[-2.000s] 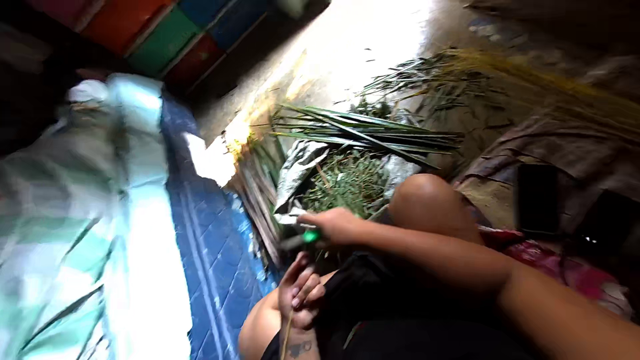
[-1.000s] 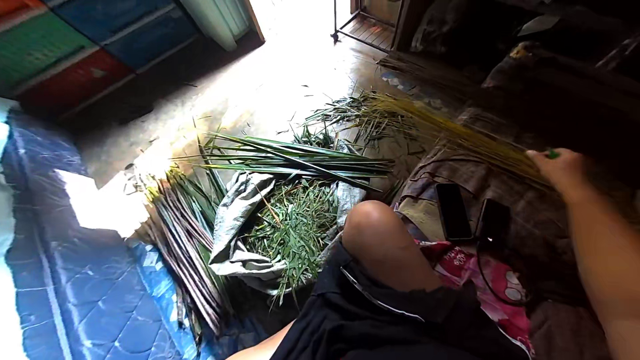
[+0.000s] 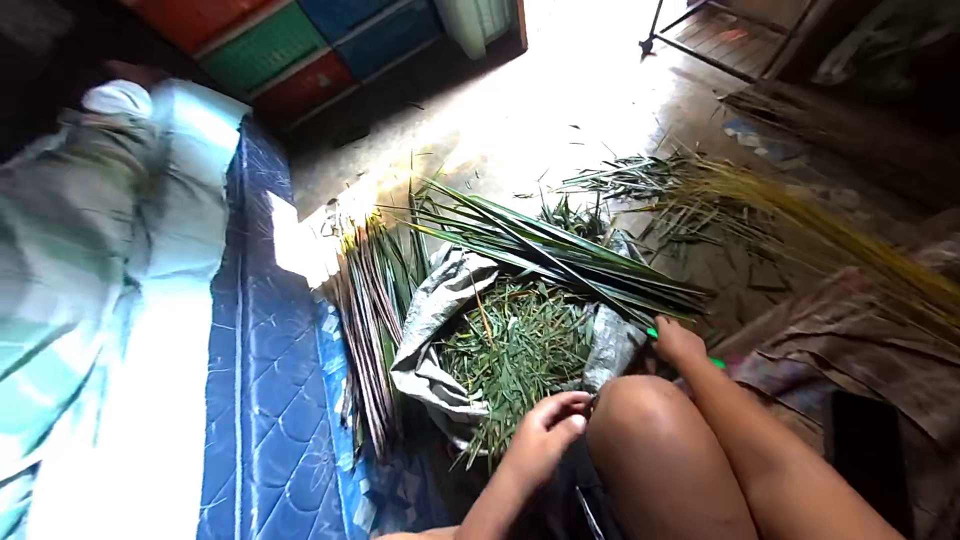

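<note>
Long green palm leaves [image 3: 555, 251] lie across the far rim of an open woven sack [image 3: 431, 367] full of cut green leaf scraps [image 3: 517, 345]. My right hand [image 3: 675, 341] is at the near right end of these leaves, its fingers curled around a tool with bright green parts [image 3: 718, 363], mostly hidden by the hand. Whether it also grips a leaf cannot be told. My left hand [image 3: 551, 431] is over the near edge of the sack, beside my knee, fingers bent and apart, nothing seen in it. A bundle of purplish stalks [image 3: 367, 337] lies left of the sack.
A blue quilted mattress [image 3: 277, 420] runs along the left, with pale bedding on it. Yellow thin strips [image 3: 825, 217] and leaf scraps [image 3: 675, 180] spread at the right. A dark phone [image 3: 866, 450] lies at lower right on cloth. Coloured drawers [image 3: 277, 60] stand behind.
My right hand has moved left from the yellow strips to the end of the green leaves. My left hand, out of view one second ago, is in sight by the sack.
</note>
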